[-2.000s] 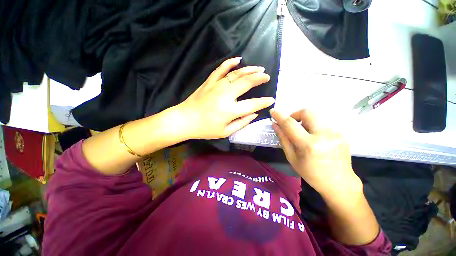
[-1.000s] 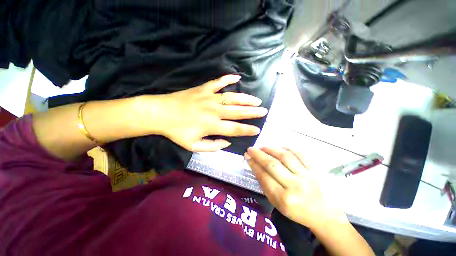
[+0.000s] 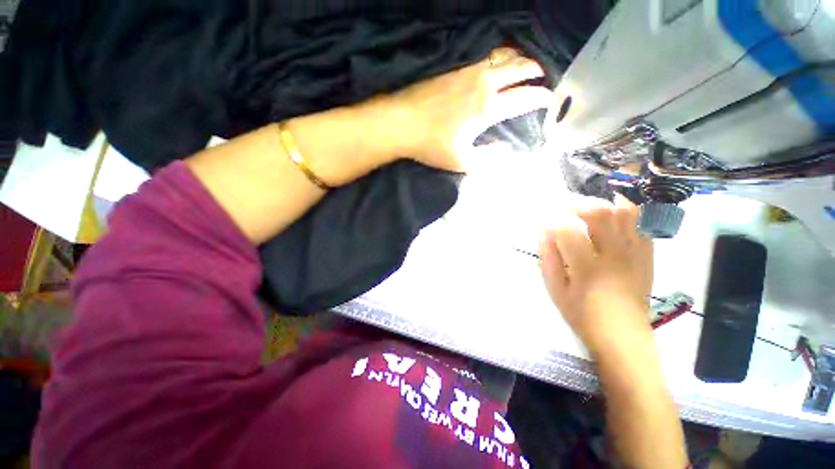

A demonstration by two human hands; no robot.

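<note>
The black garment (image 3: 348, 234) lies bunched over the left and back of the white table. My left hand (image 3: 471, 105) is on the garment beside the machine head, fingers spread around a shiny black part of the cloth; glare hides the fingertips and whether they pinch it. My right hand (image 3: 600, 252) is below the presser foot area, fingers bent, fingertips near the metal parts; what it touches is washed out by the light. The sewing machine (image 3: 705, 82) is white with a blue stripe. Its grey ribbed knob (image 3: 660, 220) is just right of my right fingertips.
A black phone (image 3: 731, 307) lies on the table at right. Red and silver snips (image 3: 671, 310) lie beside my right wrist. A measuring strip (image 3: 467, 347) runs along the table's front edge. White papers (image 3: 57, 183) are at far left. A small metal part (image 3: 818, 385) is at the right edge.
My left hand has moved forward to the machine head, and the cloth has been shifted back and left. My right hand has moved from the table's front up towards the needle area. More of the machine shows.
</note>
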